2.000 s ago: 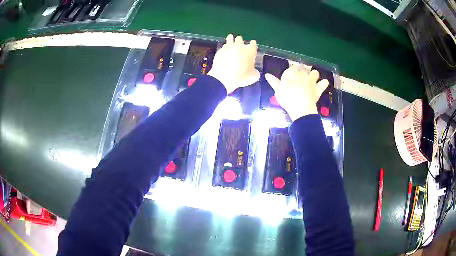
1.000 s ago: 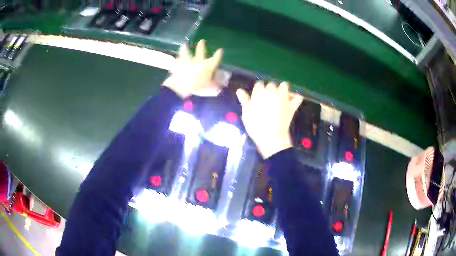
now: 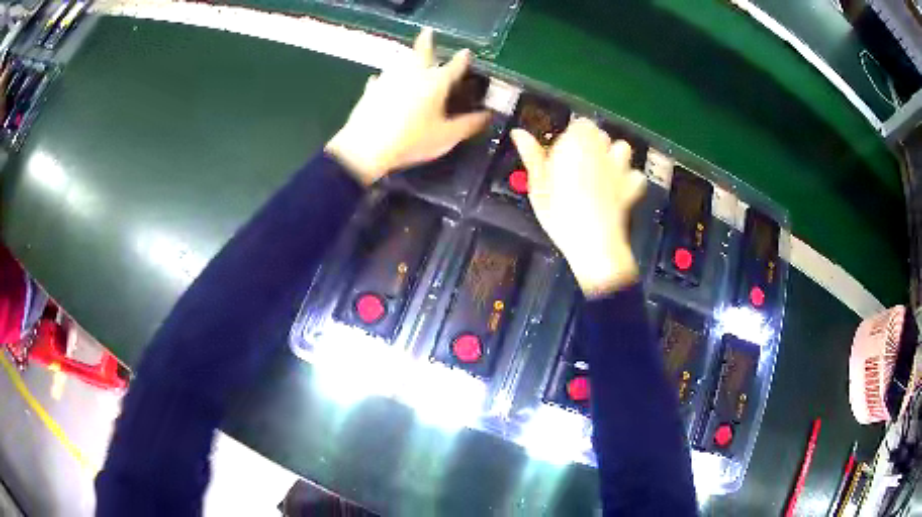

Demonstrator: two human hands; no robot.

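A clear blister tray lies tilted across the bench. Its two rows of pockets hold black phone backs with red round spots, such as one at the lower left and one beside it. My left hand is at the tray's top left corner, thumb and fingers apart around a dark piece; its grip on that piece is unclear. The lower part of that pocket shows no red spot. My right hand lies over the top row's middle, thumb spread, partly hiding phones there. My right forearm covers part of the lower row.
Beyond the pale edge strip runs the green conveyor, with another tray at its near side. More trays show at the far left. A pink ribbed round thing, a red pen and cables lie at the right.
The view has shifted, so the tray appears higher again than one second ago. My left hand has closed in on the tray's top left end. My right hand stays over the top row.
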